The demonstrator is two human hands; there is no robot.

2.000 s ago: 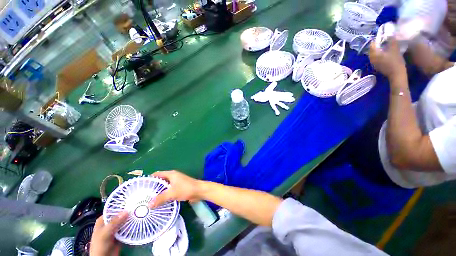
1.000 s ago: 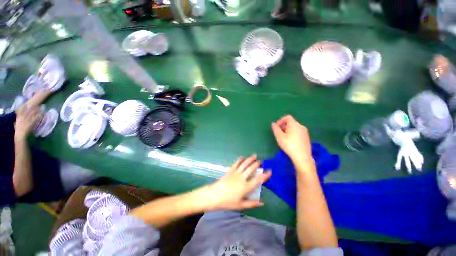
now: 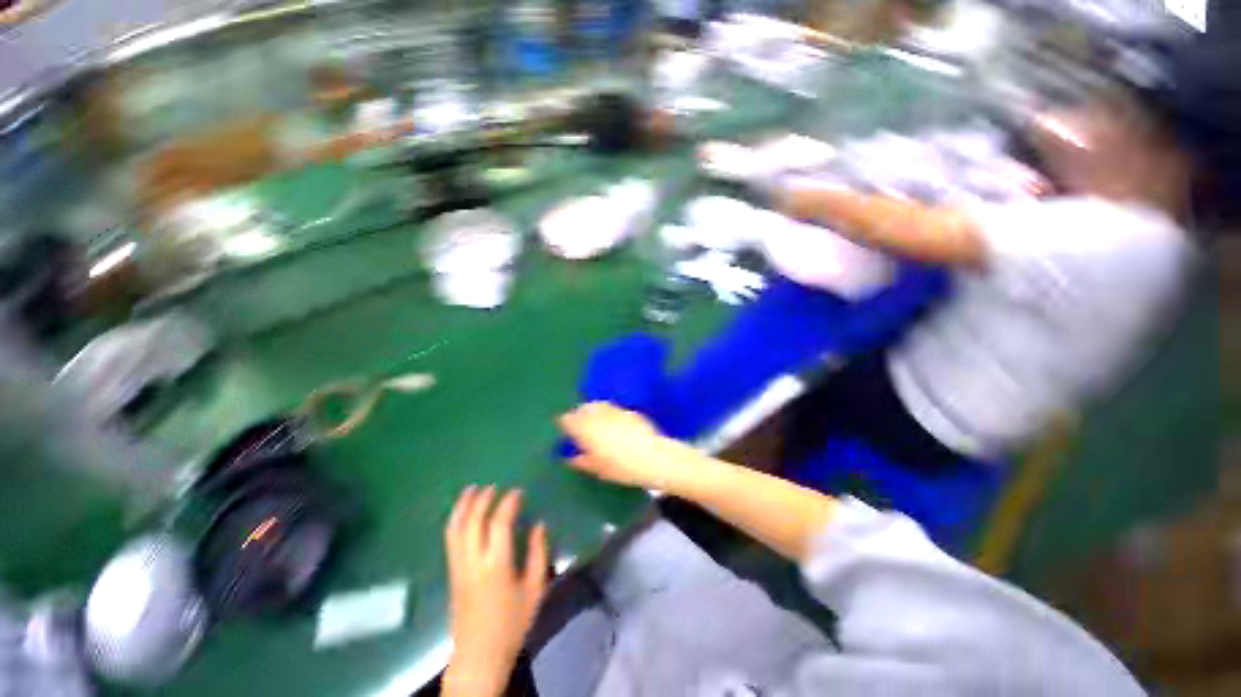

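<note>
The view is blurred. My left hand [image 3: 493,572] is over the bench's near edge, fingers spread and empty. My right hand [image 3: 615,444] is at the near end of the blue cloth [image 3: 629,376]; whether its fingers grip the cloth cannot be told. A pale cleaning block [image 3: 361,616] lies flat on the bench, left of my left hand and apart from it. The blue cloth trails to the right along the bench edge.
A black fan [image 3: 267,542] and a white fan [image 3: 147,609] lie at the left, with a tape roll [image 3: 340,406] behind. More white fans [image 3: 471,256] lie farther back. A seated person [image 3: 1041,306] reaches over the bench at the right, near a white glove [image 3: 721,272].
The view has swung to the right. The fan held two seconds ago is out of my hands. My left hand has come off the pale block, which now lies to its left.
</note>
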